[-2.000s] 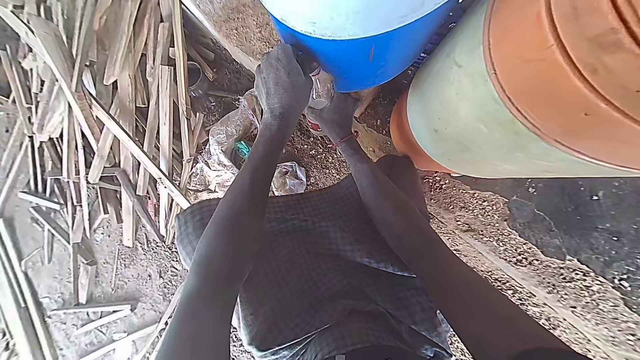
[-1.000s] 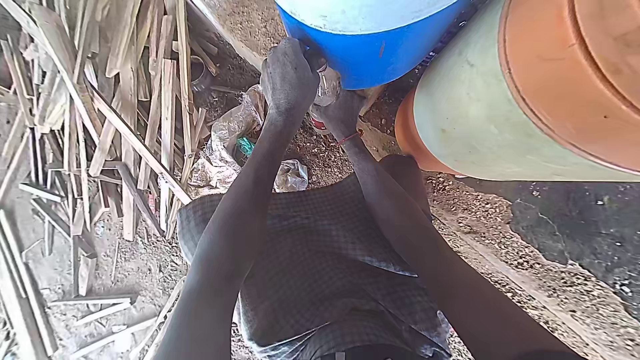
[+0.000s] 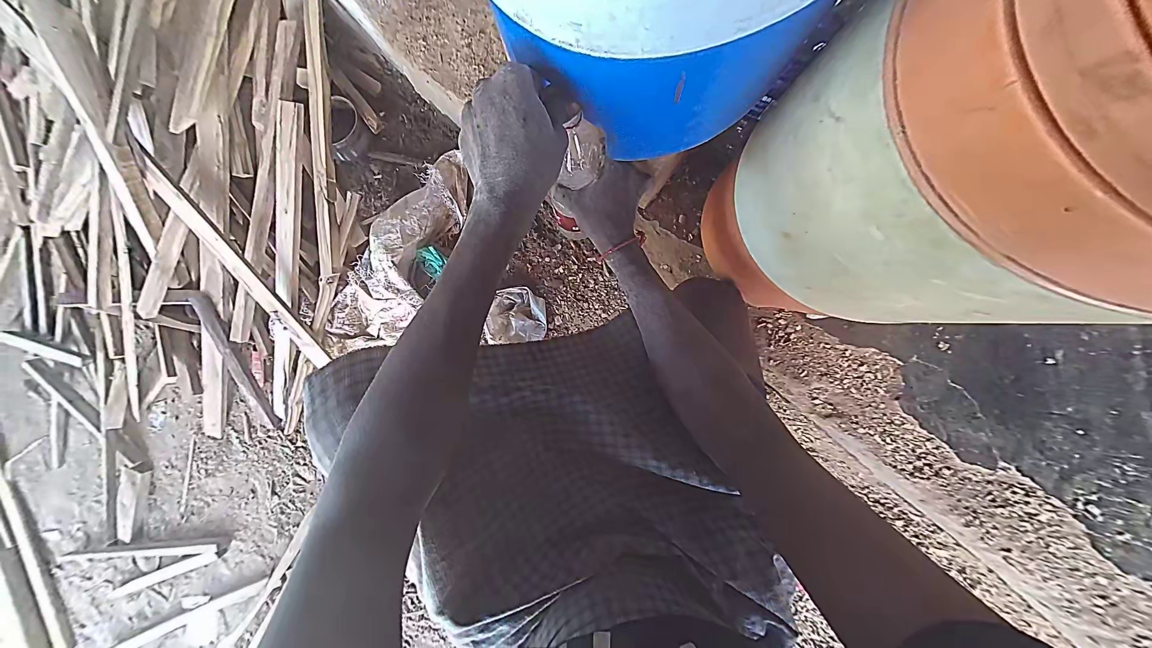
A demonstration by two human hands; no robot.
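My right hand point(image 3: 601, 200), with a red thread on its wrist, is closed around a clear plastic bottle point(image 3: 583, 155) with a red band low down. The bottle's mouth is up beside the lower edge of a blue and white drum point(image 3: 666, 90). My left hand point(image 3: 509, 130) is bent into a fist at the drum's side, against a small dark part point(image 3: 560, 101) that looks like a tap. Its fingertips are hidden, so its exact hold does not show. Whether liquid runs into the bottle cannot be told.
Split wood strips point(image 3: 211, 225) lie heaped at the left. Crumpled plastic sheeting point(image 3: 396, 261) and a clear plastic bag point(image 3: 516, 315) rest on the ground by my left forearm. A large pale green and orange drum point(image 3: 828, 180) stands at the right, near a dark ground patch point(image 3: 1035, 405).
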